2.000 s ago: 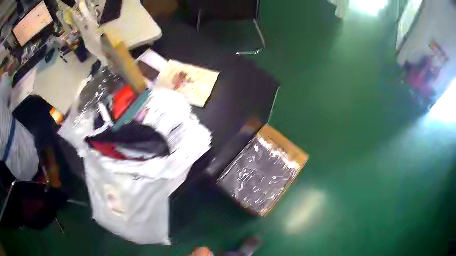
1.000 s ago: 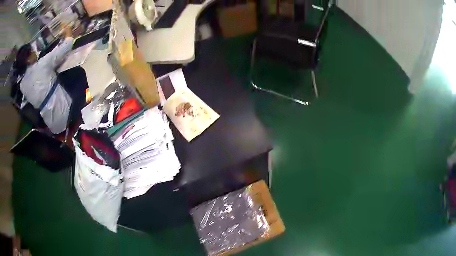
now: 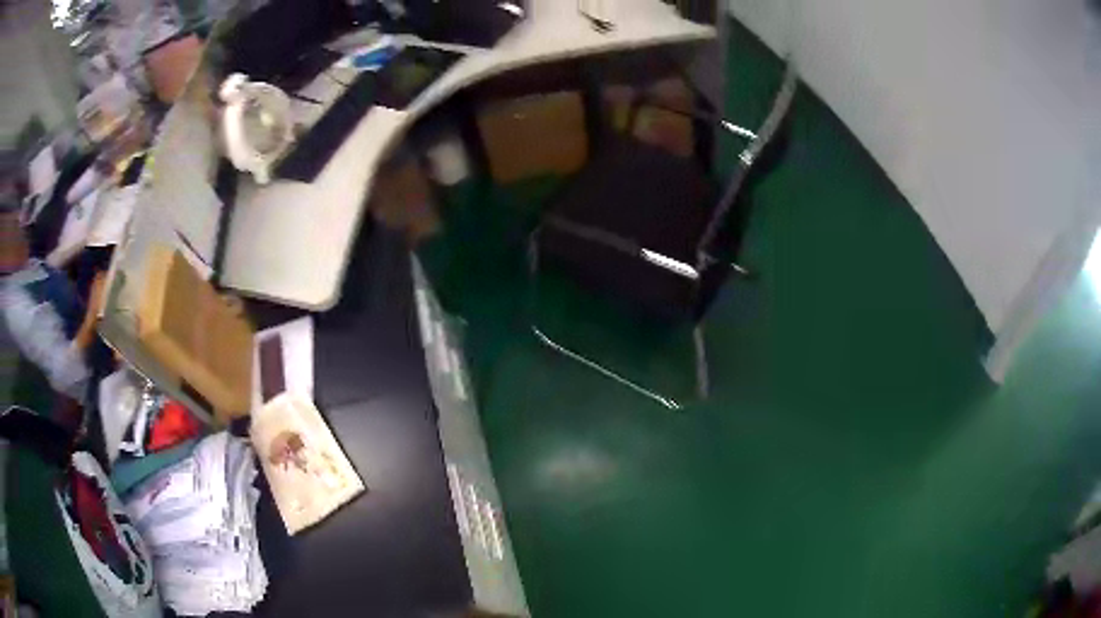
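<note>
Neither of my hands is in the picture. Nearest in front of me is a black table [image 3: 362, 483] at the lower left. A pale printed sheet or booklet [image 3: 304, 461] lies on it, below a white paper with a dark rectangle [image 3: 285, 362]. A thick stack of white papers [image 3: 203, 531] lies at the table's left side. A white bag [image 3: 106, 543] with red and dark contents stands beside the stack, cut off by the lower edge. A brown carton [image 3: 203, 344] leans against the partition.
A black chair [image 3: 628, 217] with metal legs stands on the green floor [image 3: 724, 483]. A pale desk [image 3: 290, 235] holds a white fan [image 3: 256, 127] and a keyboard. Brown boxes [image 3: 531, 135] sit under it. A person's sleeve [image 3: 42, 320] shows at far left. A pale wall [image 3: 954, 157] bounds the right.
The view has swung right and forward. The table, papers and bag have shifted left in the picture. The chair and pale desk show larger. The plastic-covered carton has left the frame.
</note>
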